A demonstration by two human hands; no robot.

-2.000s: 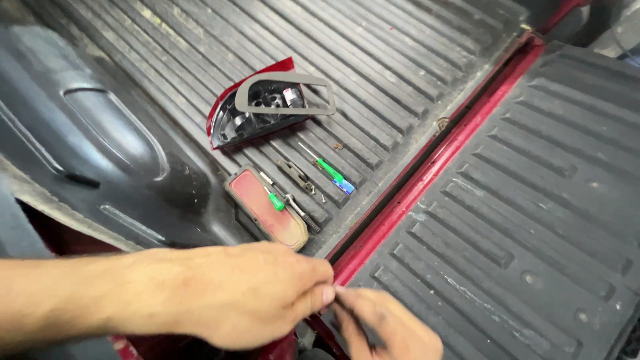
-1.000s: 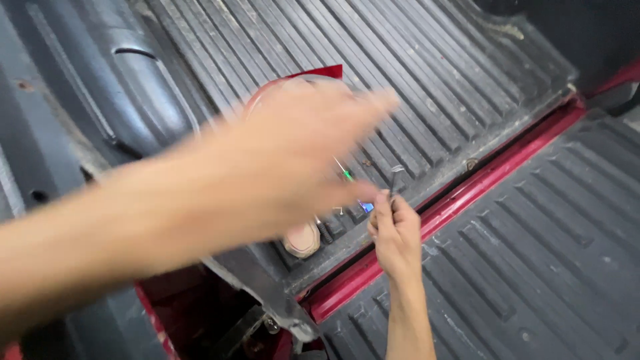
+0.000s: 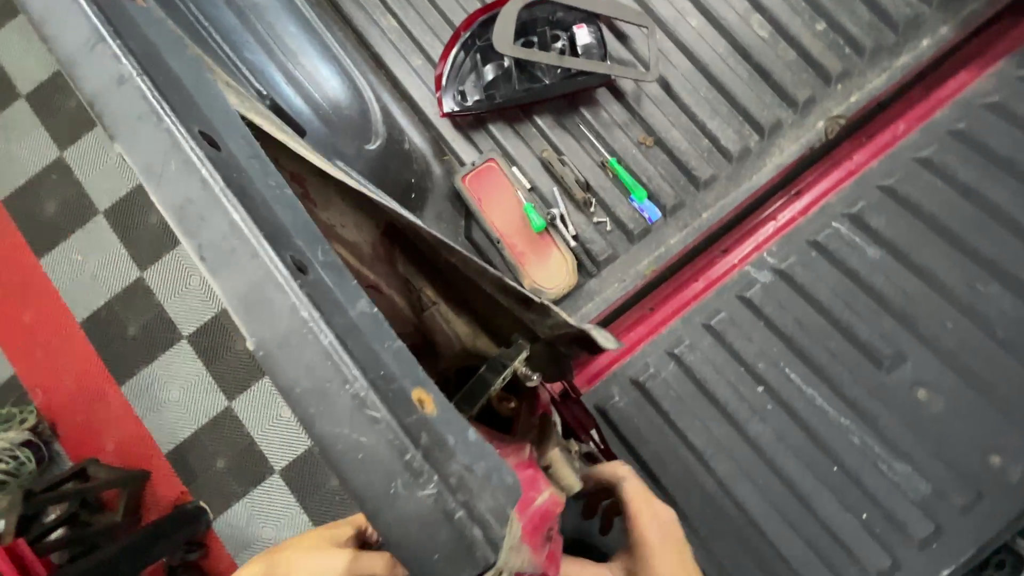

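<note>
My left hand (image 3: 324,552) is at the bottom edge, on the outer side of the truck bed's side rail (image 3: 376,448); its fingertips are hidden behind the rail. My right hand (image 3: 640,520) is on the inner side, its fingers curled beside a pale cylindrical part (image 3: 560,468) at the red corner post (image 3: 538,512). Whether either hand grips something cannot be told. Farther up on the ribbed bed liner lie a tail light housing (image 3: 512,68) with a grey gasket (image 3: 648,52) on it, a green-handled screwdriver (image 3: 628,178), and a red oblong panel (image 3: 512,216) with a small green screwdriver (image 3: 534,216) on it.
Small screws (image 3: 602,222) and a narrow dirty metal part (image 3: 566,172) lie between the screwdrivers. The lowered tailgate (image 3: 816,384) spans the right side. A checkered floor (image 3: 192,368) with a red strip shows at left, where dark objects (image 3: 88,512) stand low in the corner.
Both hands have moved from above the bed and tailgate gap down to the corner post, one on each side of the rail. The view has shifted toward the side rail.
</note>
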